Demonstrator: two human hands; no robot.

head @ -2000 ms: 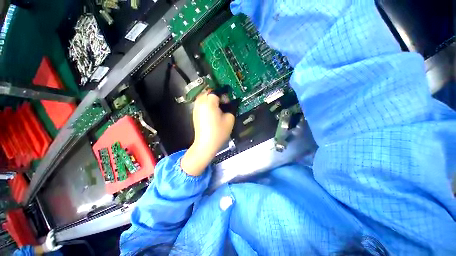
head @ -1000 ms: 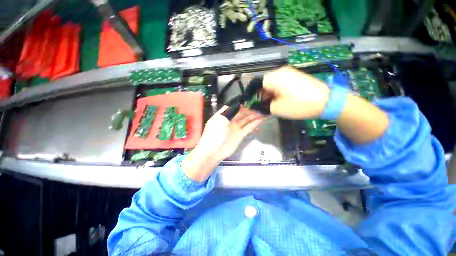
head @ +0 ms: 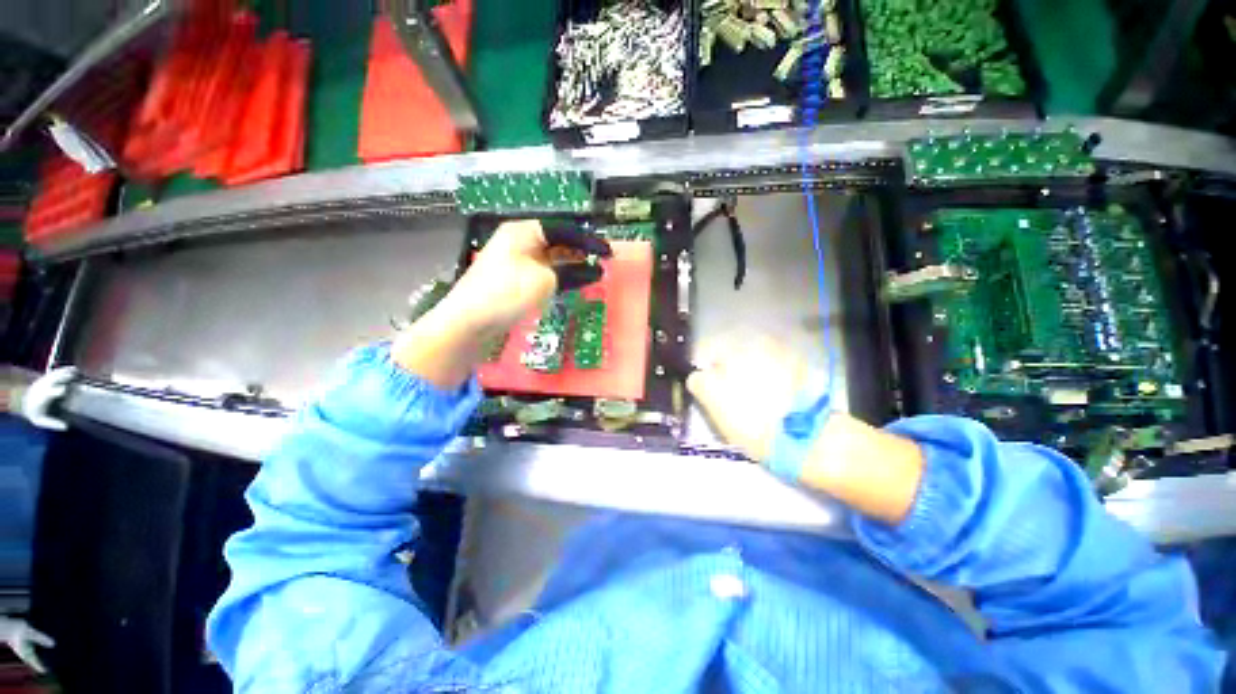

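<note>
A red foam sheet point(head: 624, 325) lies on the black carrier point(head: 667, 298) left of centre. Narrow green daughter boards point(head: 590, 335) lie on it. My left hand point(head: 508, 282) is over the sheet's upper left part, black covers on its fingertips; whether it grips anything cannot be told. My right hand point(head: 743, 386) is blurred, over the metal plate at the carrier's right edge, its fingertips indistinct. Black side cutters point(head: 735, 244) lie on the plate above it. A large green circuit board point(head: 1057, 305) sits in another carrier at the right.
Bins of silvery parts point(head: 624, 61), beige parts point(head: 773, 41) and green parts point(head: 942, 48) stand on the shelf behind. Red sheets point(head: 224, 102) are at the upper left. A blue coiled cord point(head: 817, 203) runs to my right wrist. Another person's gloved hand point(head: 50, 396) shows at the left edge.
My hands were together over the middle plate and have parted. The left moved over the red sheet; the right moved down, off the circuit board's side. The view has shifted.
</note>
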